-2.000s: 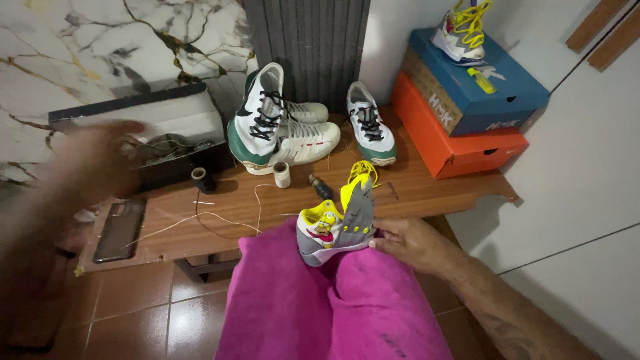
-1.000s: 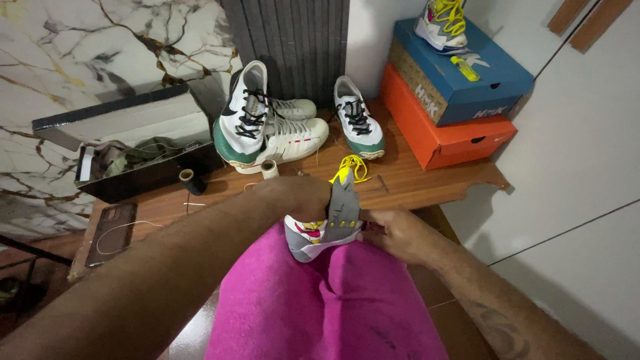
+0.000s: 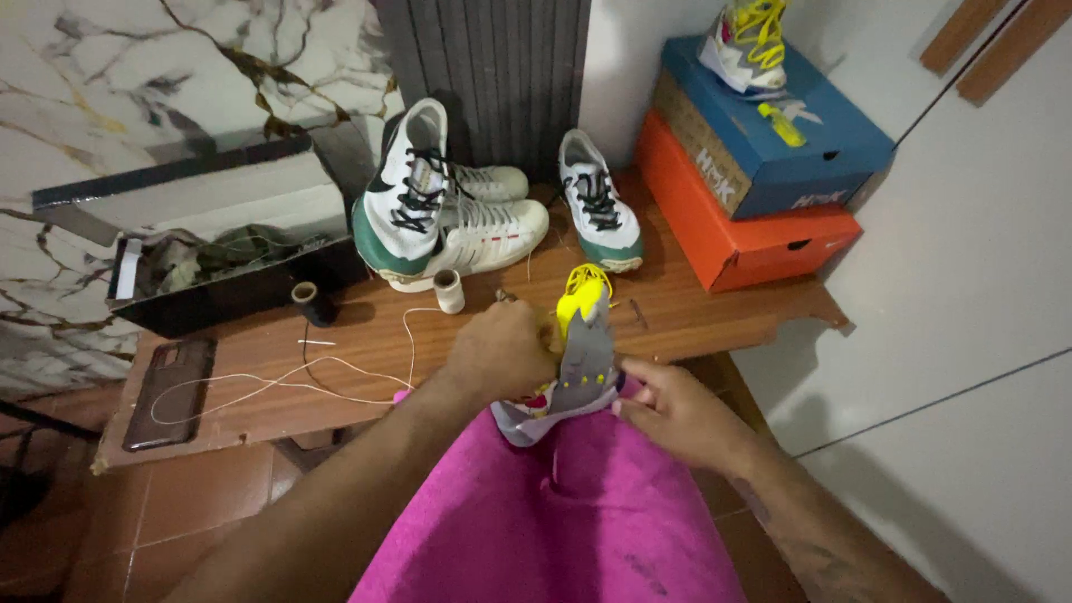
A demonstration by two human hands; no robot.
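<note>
A grey and white sneaker (image 3: pixel 586 360) with yellow laces rests on my lap, over pink cloth (image 3: pixel 553 519). My right hand (image 3: pixel 678 410) has its thumb and fingers on the shoe's right side. Curled over the shoe's left side is my left hand (image 3: pixel 507 347); the end of a dark tool (image 3: pixel 505 296) shows above its knuckles, and what the fingers grip is largely hidden. Near it on the wooden bench stands a spool of white thread (image 3: pixel 449 291), its thread trailing left in loops. A spool of black thread (image 3: pixel 313 304) stands farther left.
White and green sneakers (image 3: pixel 600 201) and cream sneakers (image 3: pixel 494 234) sit at the bench's back. An open black box (image 3: pixel 243 285) holds cloth at left, behind a dark phone or case (image 3: pixel 172 394). At right, a blue shoebox (image 3: pixel 779 142) bearing another sneaker (image 3: pixel 744 50) tops an orange shoebox (image 3: pixel 754 251).
My left hand has come from the far left, over the black box, to the sneaker on my lap. My right hand stays at the shoe's right side.
</note>
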